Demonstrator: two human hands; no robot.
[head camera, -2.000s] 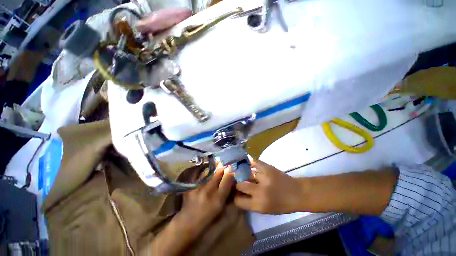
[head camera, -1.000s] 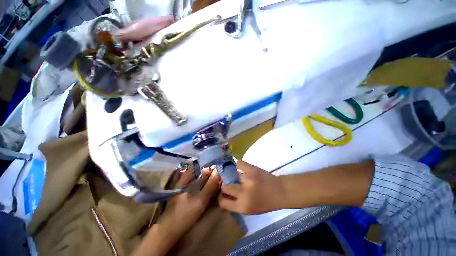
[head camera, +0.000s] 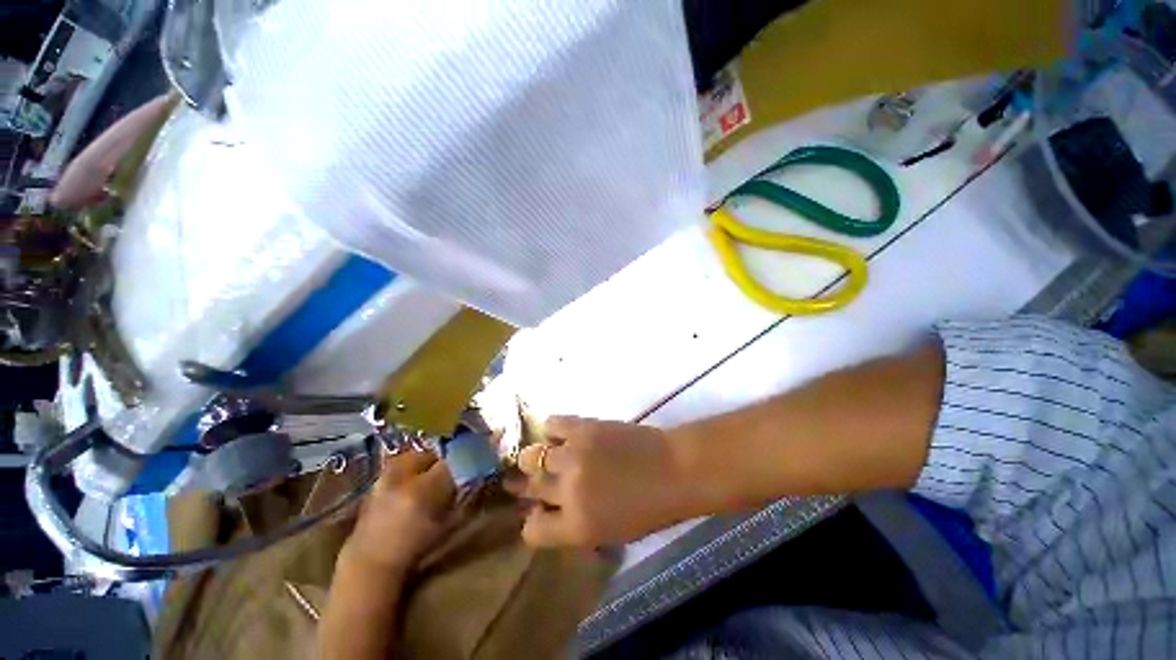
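The brown garment (head camera: 516, 593) lies under the machine head and spreads down and left. My left hand (head camera: 402, 505) is on it left of the needle area, fingertips gripping the cloth by the grey block (head camera: 471, 458). My right hand (head camera: 587, 484), with a ring on one finger, is just right of that block, its curled fingers holding the garment's edge. A small pale cloth piece (head camera: 506, 410) shows above its fingertips. The needle and presser foot cannot be made out.
The white machine arm (head camera: 194, 245) with cover cloth (head camera: 516, 142) stands ahead. Snips with a yellow handle (head camera: 793, 307) and green handle (head camera: 890, 194) lie beyond my right forearm. A mustard piece (head camera: 890, 52) and clear plastic tub (head camera: 1096, 168) are at the upper right.
The view has swung and moved closer, so the keys and machine face sit further left and the cover cloth looms larger. Both hands remain at the sewing area on the garment.
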